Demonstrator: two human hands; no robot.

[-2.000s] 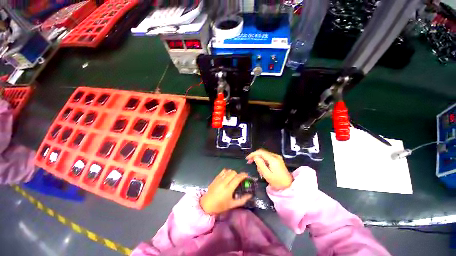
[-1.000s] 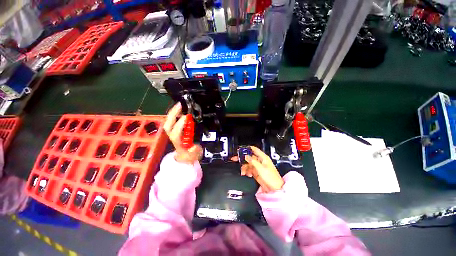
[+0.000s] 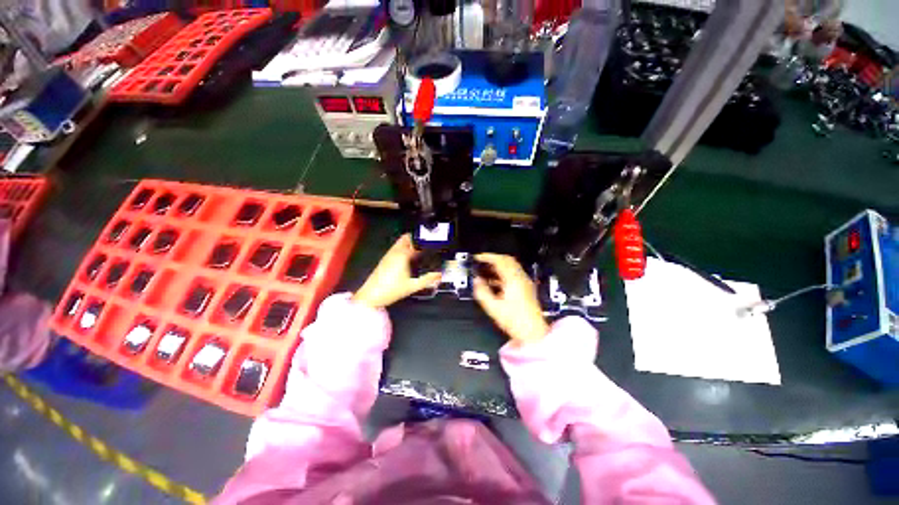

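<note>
The left clamp press (image 3: pixel 419 168) stands with its red ribbed handle (image 3: pixel 424 102) raised upright. My left hand (image 3: pixel 392 278) is at the left side of its silver-white nest (image 3: pixel 456 273), fingertips touching or close to it. My right hand (image 3: pixel 511 299) is bent over the nest's right side, with something dark at its fingertips. Fingers partly cover the nest, so I cannot tell whether either hand grips a unit. A small pale part (image 3: pixel 474 360) lies on the bench in front. The right press's red handle (image 3: pixel 629 245) hangs low, beside its silver-white nest (image 3: pixel 575 289).
A red foam tray (image 3: pixel 212 264) of dark watch units lies left. A white paper sheet (image 3: pixel 690 340) with a thin dark stick lies right, near a blue box (image 3: pixel 864 286). Another blue box (image 3: pixel 493 113) and a power supply (image 3: pixel 355 118) stand behind. A pink sleeve shows far left.
The left press's red handle has swung from lowered to raised. My left hand has left the handle for the nest. My right hand has brought the small dark unit to the nest.
</note>
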